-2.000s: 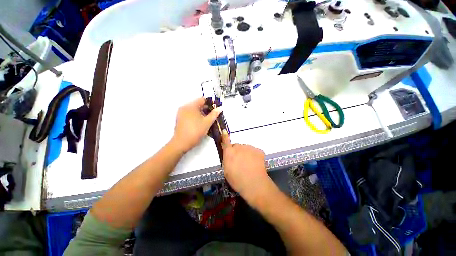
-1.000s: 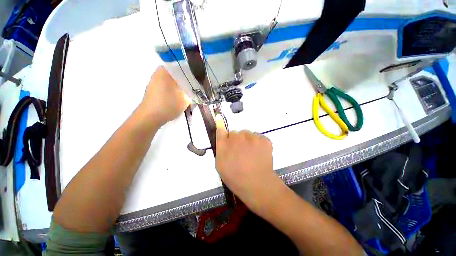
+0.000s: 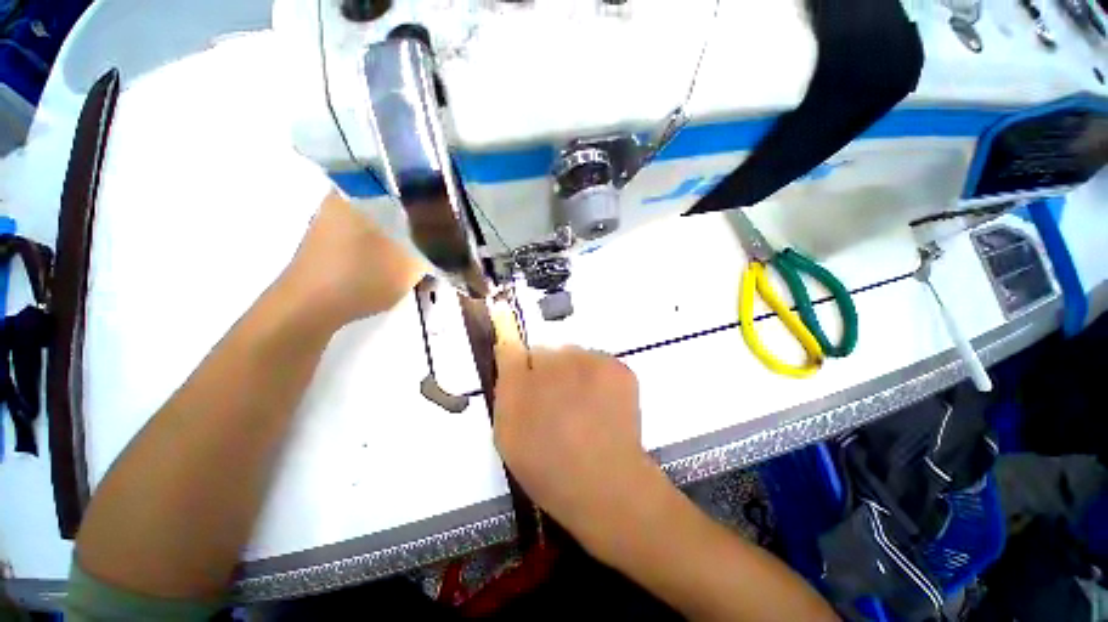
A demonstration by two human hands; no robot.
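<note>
A dark brown strip [image 3: 479, 346] runs from the needle area down over the table's front edge. Its upper end is hidden by the shiny upright guard [image 3: 419, 158] of the white sewing machine [image 3: 510, 73]. My right hand [image 3: 565, 407] is on the strip just in front of the presser foot, index finger extended along it and the other fingers curled over it. My left hand [image 3: 359, 267] is left of the needle area, fingertips close to the guard's lower end; what they hold is not clear.
Scissors [image 3: 796, 310] with yellow and green loops lie right of the needle. A spare brown strip [image 3: 79, 304] lies at left, with dark trim loops [image 3: 24, 340] beyond it. A white-tipped rod [image 3: 960, 328] stands at right. A black band [image 3: 838, 109] drapes over the machine.
The view has moved closer to the machine. My left hand has left the strip's front part for the left side of the needle area. My right index finger has moved up near the foot.
</note>
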